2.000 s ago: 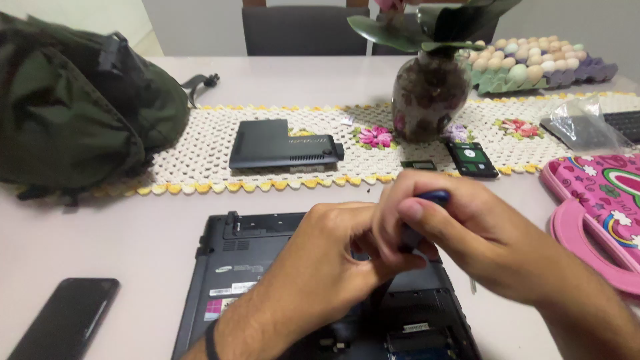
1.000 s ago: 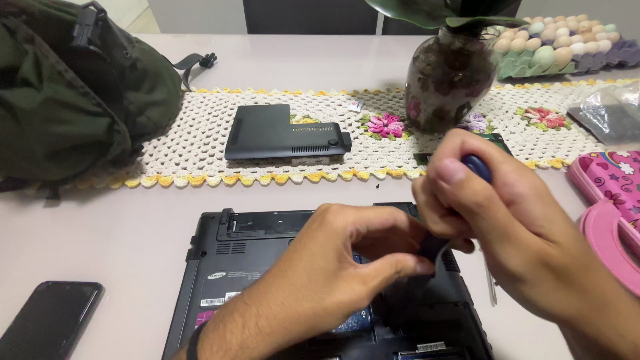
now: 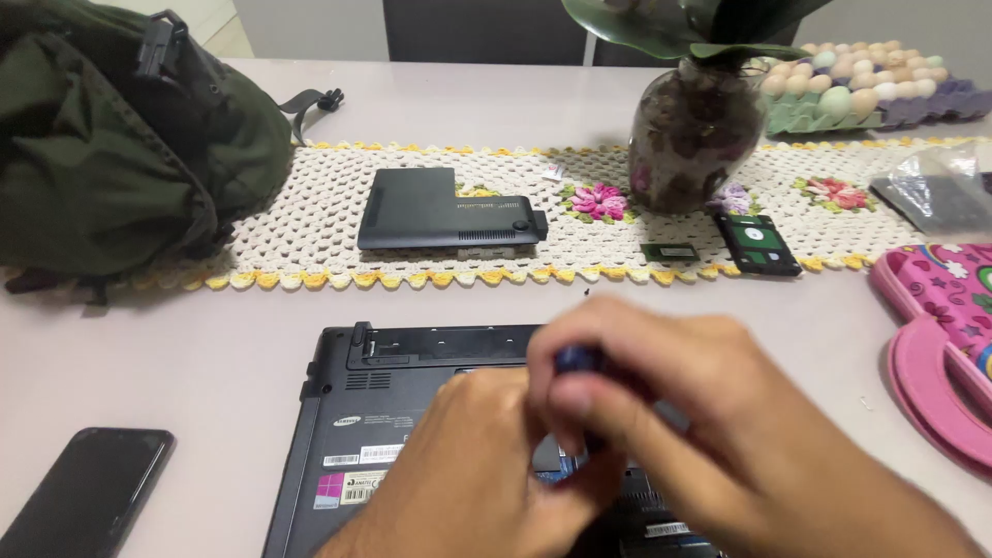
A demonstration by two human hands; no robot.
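Note:
A black Samsung laptop (image 3: 372, 434) lies upside down on the table, its inner parts partly exposed under my hands. My right hand (image 3: 659, 387) is closed around a dark blue tool handle (image 3: 577, 360), probably a screwdriver's, over the laptop's middle. My left hand (image 3: 480, 457) is just below and left of it, thumb and fingers curled around the tool's lower part; the tip is hidden. Beyond the laptop, a black bottom cover panel (image 3: 434, 213) rests on the crocheted runner, with a memory module (image 3: 670, 252) and a hard drive (image 3: 756, 244) farther right. A small screw (image 3: 587, 292) lies near the runner's edge.
A smartphone (image 3: 93, 488) lies at the near left, a dark green backpack (image 3: 116, 155) behind it. A glass vase (image 3: 694, 139) with a plant stands on the runner (image 3: 310, 209). Egg trays (image 3: 821, 112) are at the back right, a pink case (image 3: 930, 372) at the right edge.
My right hand and the blue handle have moved left over the laptop since a second ago. My hands now sit closer together. The small drive, covered by my hand then, shows fully.

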